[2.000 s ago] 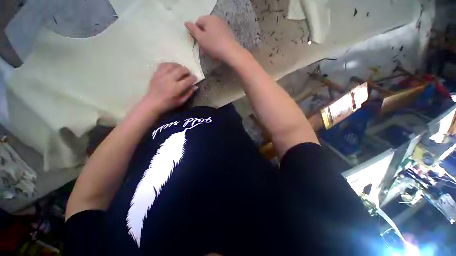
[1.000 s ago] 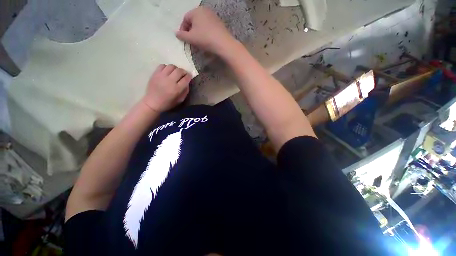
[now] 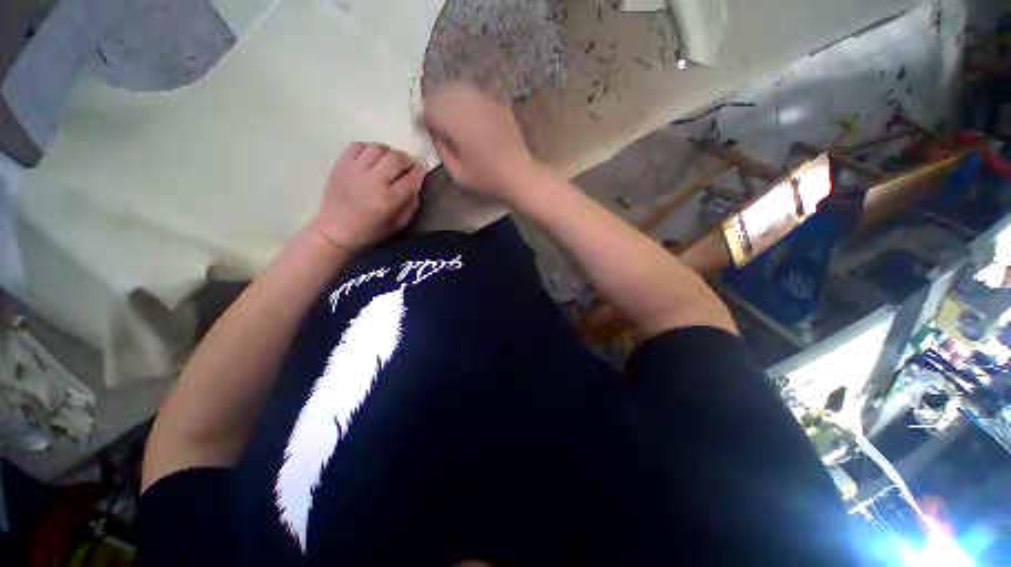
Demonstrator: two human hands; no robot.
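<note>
A large cream cut piece (image 3: 266, 122) lies over the table at the left and centre, with a curved cut-out edge at its upper left and soft folds at its lower left. My left hand (image 3: 371, 197) has its fingers curled at the piece's lower right corner and grips it there. My right hand (image 3: 471, 138) is motion-blurred beside the piece's right edge, just right of my left hand. Its fingers are bent, and whether they pinch the edge cannot be told.
The grey table (image 3: 604, 83) carries dark thread bits. Another cream piece (image 3: 698, 28) lies at the top right. Bluish-white material (image 3: 155, 39) is at the upper left, crumpled scraps (image 3: 44, 388) at the left. Wooden bars and a brightly lit bench (image 3: 848, 354) are at the right.
My right hand has moved down along the cream piece's right edge towards my left hand. My left hand has stayed at the corner. The view has shifted slightly.
</note>
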